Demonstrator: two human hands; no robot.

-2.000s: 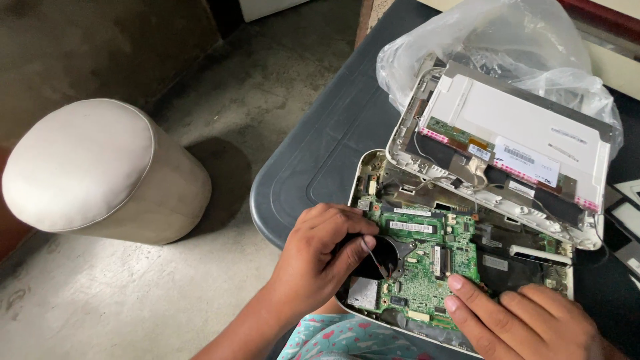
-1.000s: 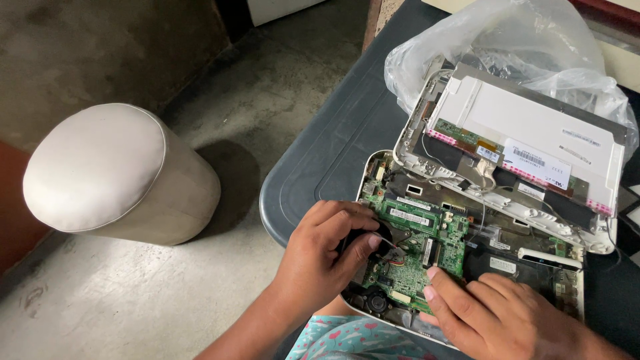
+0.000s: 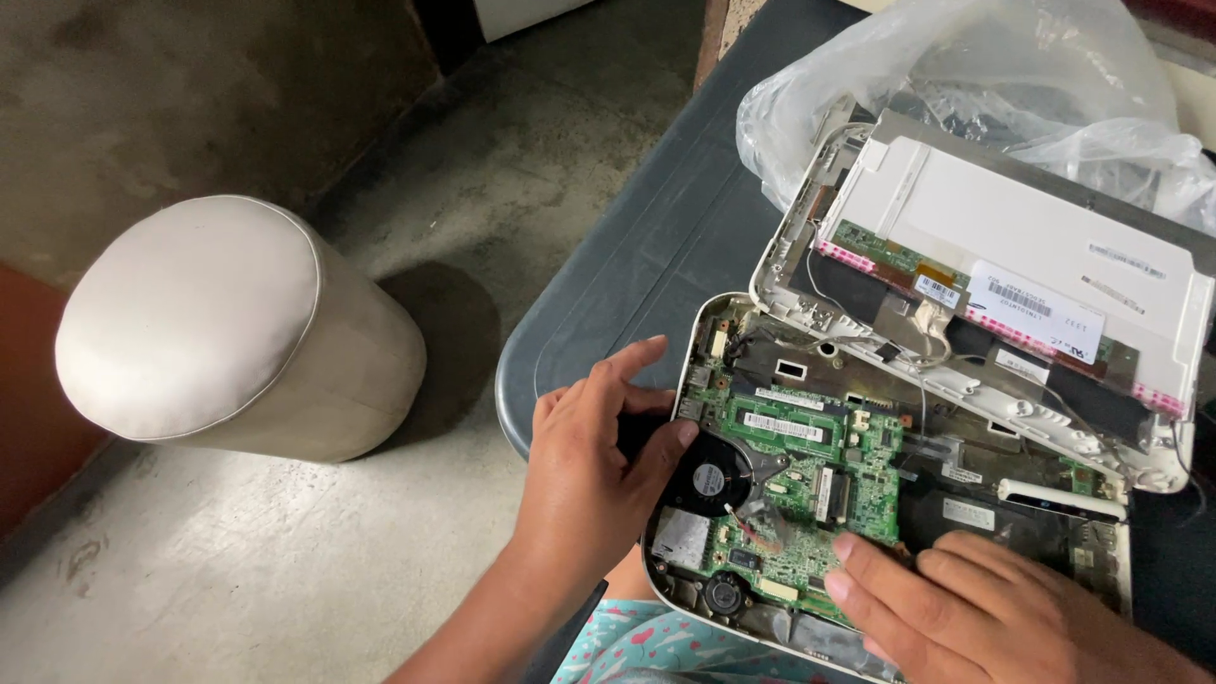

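A laptop's open base [image 3: 969, 513] rests partly over my lap, its green motherboard [image 3: 793, 546] exposed. My left hand [image 3: 594, 446] is at the base's left edge, fingers spread, with the thumb at the rim beside the black cooling fan [image 3: 711, 478]. My right hand [image 3: 959, 598] lies over the board's lower right part, its fingertips on or just above it; its grip cannot be told. A memory module [image 3: 784, 427] sits above the fan. Thin wires [image 3: 741, 522] cross the board below the fan. A round speaker [image 3: 726, 593] sits at the lower left.
The detached-looking display panel in its white lid [image 3: 1007, 256] overlaps the base's back edge, with cables between them. Behind it lies a clear plastic bag [image 3: 950, 76] on the dark plastic table [image 3: 617, 275]. A round padded stool [image 3: 237, 332] stands on the floor at the left.
My left hand has moved left from over the fan to the base's edge, its fingers now spread, and the fan shows. My right hand stays at the board's lower right.
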